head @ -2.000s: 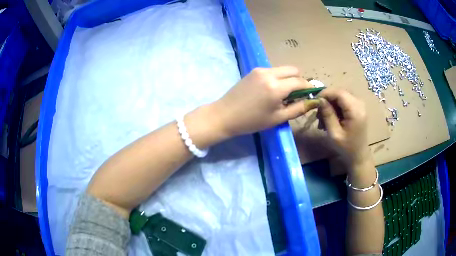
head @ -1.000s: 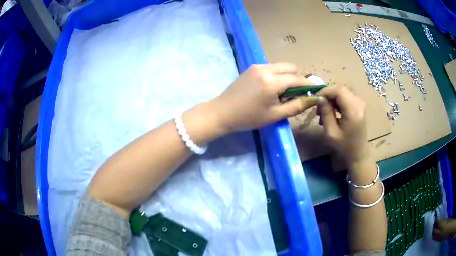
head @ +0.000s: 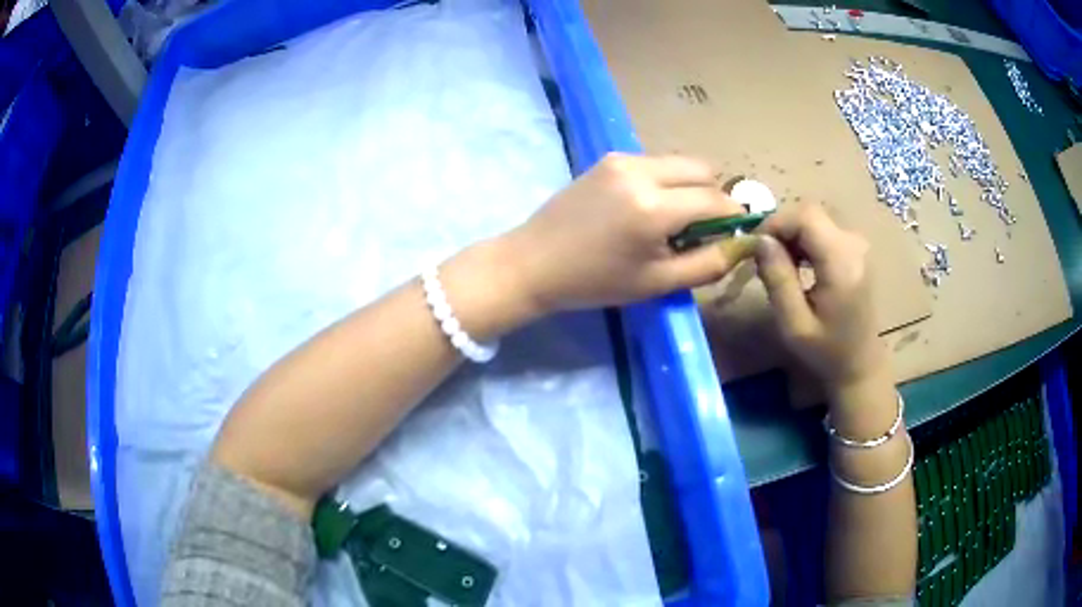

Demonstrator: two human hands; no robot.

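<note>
My left hand [head: 635,225] holds a green plate [head: 715,230], seen thin and edge-on, between thumb and fingers above the right rim of the blue crate. The left thumb has a yellow-brown covering. My right hand [head: 819,279] has its thumb and forefinger pinched at the plate's right end; a small silver glint shows there, but whether the fingers grip a fitting is too small to tell. Several green plates [head: 427,562] lie on the white liner [head: 344,166] near my left sleeve. Small silver metal fittings [head: 908,136] lie in a loose pile on the cardboard [head: 736,71].
The blue crate's rim [head: 700,439] runs between my arms. A small white-topped pot [head: 751,196] stands just behind the held plate. A second crate at lower right holds rows of green plates [head: 979,498]. A pale strip [head: 902,26] lies at the far bench edge.
Both hands stay at nearly the same place, with the plate shifted slightly. More of the white-topped pot shows. Another person's hand at the lower right crate has left the view.
</note>
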